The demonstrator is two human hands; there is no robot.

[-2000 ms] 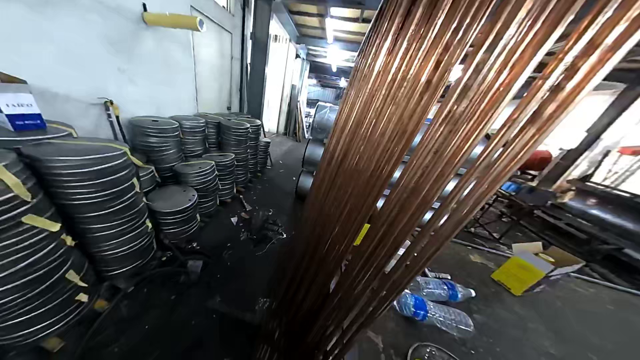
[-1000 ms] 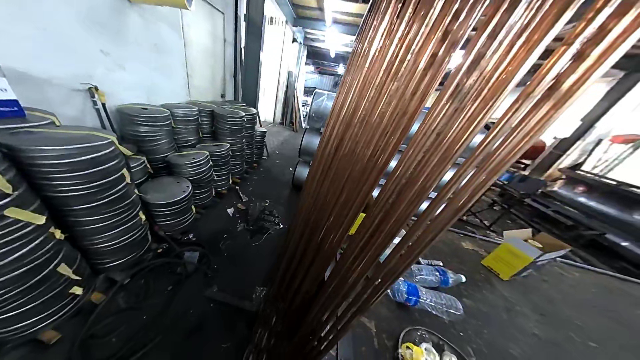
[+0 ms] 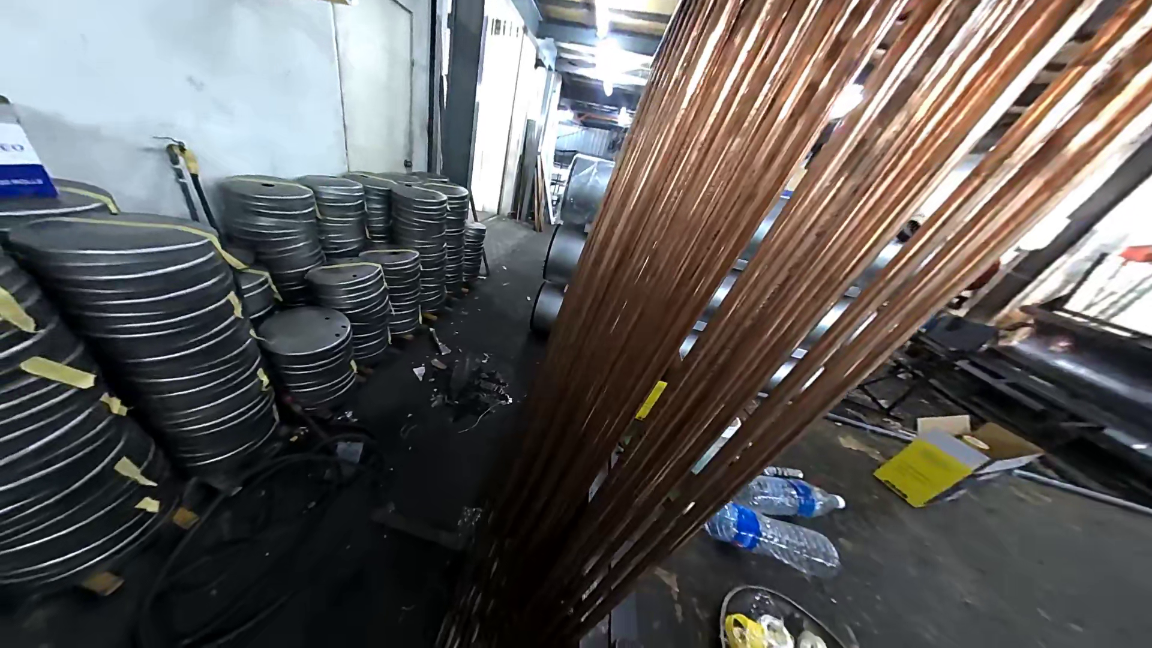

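Neither my left hand nor my right hand shows in the head view, so what they hold cannot be seen. A large bundle of long copper-coloured metal rods or tubes (image 3: 720, 270) fills the middle and upper right, slanting from the bottom centre up to the right and fanning apart towards the top. Through the gaps a yellow strip (image 3: 651, 400) is visible. Plastic bottles with blue labels (image 3: 783, 540) lie on the floor to the right of the bundle's lower part.
Stacks of round dark metal discs (image 3: 153, 333) line the left wall, with cables (image 3: 243, 531) on the floor before them. Debris (image 3: 472, 387) lies in the aisle. At right are an open yellow-and-grey carton (image 3: 931, 463) and a round container (image 3: 783, 621). Metal cylinders (image 3: 562, 256) lie behind the rods.
The view has shifted somewhat, and the round container at the bottom right shows more of itself than two seconds ago. Nothing else has plainly changed.
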